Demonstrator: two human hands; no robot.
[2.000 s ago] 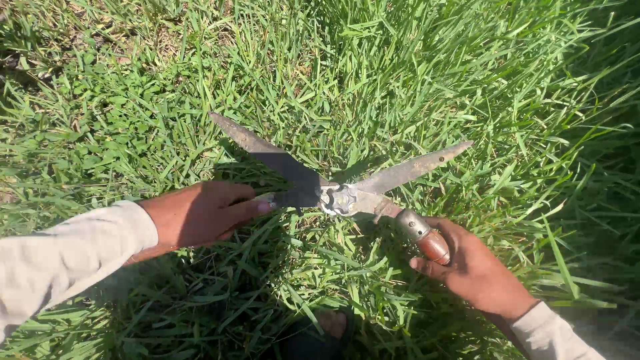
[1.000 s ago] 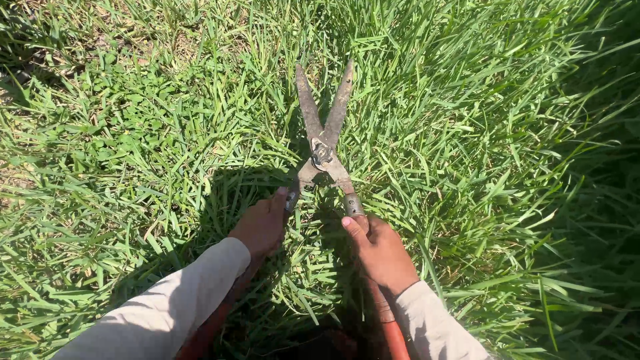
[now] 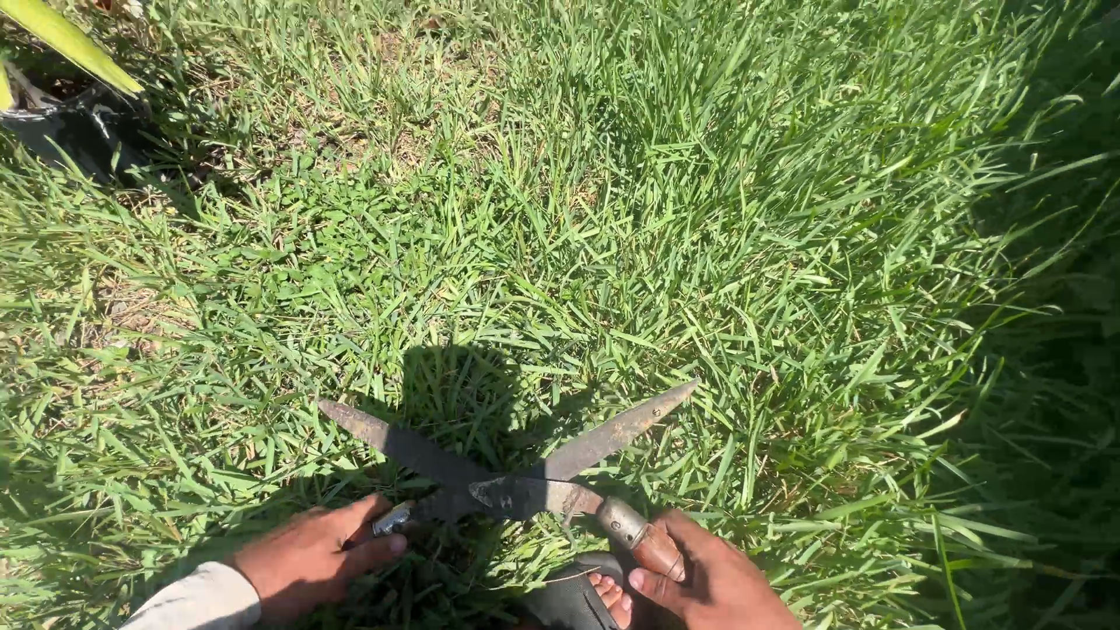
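A pair of hedge shears (image 3: 525, 494) with worn, rust-marked metal blades lies low over the grass, its blades spread wide apart. At the lower left, my left hand (image 3: 319, 551) grips one handle by its metal collar. My right hand (image 3: 713, 573) is closed on the other handle, whose brown grip and metal ferrule show. The handles' far ends are hidden or out of view. Under the pivot, cut-looking grass (image 3: 534, 551) stands close to the shears.
A foot in a dark sandal (image 3: 573, 604) is just below the shears, near the right handle. At the upper left stands a black plant pot (image 3: 79, 131) with a long-leaved plant. Taller grass (image 3: 831, 175) grows on the right, beside deep shade.
The shears' blades, close together and pointing up a second ago, are now spread wide, and my hands are farther apart. The view has shifted, bringing in the pot.
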